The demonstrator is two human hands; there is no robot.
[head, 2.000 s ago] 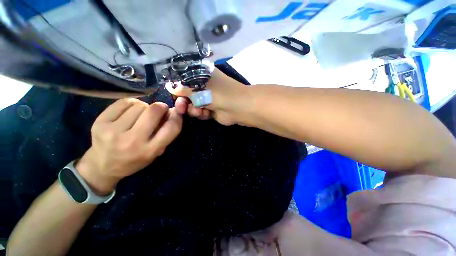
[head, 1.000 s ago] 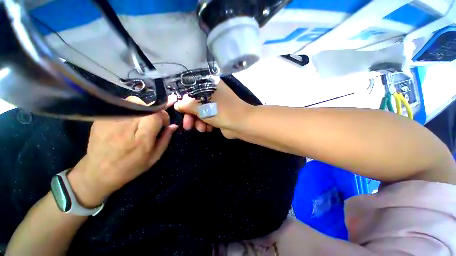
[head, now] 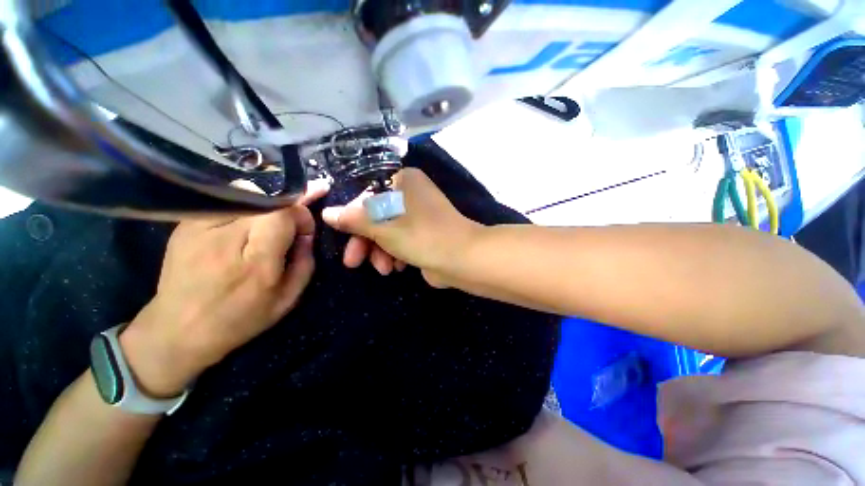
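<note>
The black garment with fine pale flecks covers my lap and the left side. A small dark button lies on it at the far left. My left hand rests on the cloth with curled fingers, its fingertips partly hidden behind the machine's dark curved part. My right hand is beside the tension discs, thumb and fingers on the cloth near the needle area. The pale tension knob covers part of it. The needle and the cloth edge between the fingertips are not clearly visible.
The white and blue sewing machine head fills the top. Scissors with green and yellow handles hang at the right. A dark control panel is upper right. A blue bin is below my right arm. A dark thin line lies on the white table.
The fingertips of my two hands have moved from close together to slightly apart. The camera view has shifted, showing more of the grey-white knob at the top and the scissors lower.
</note>
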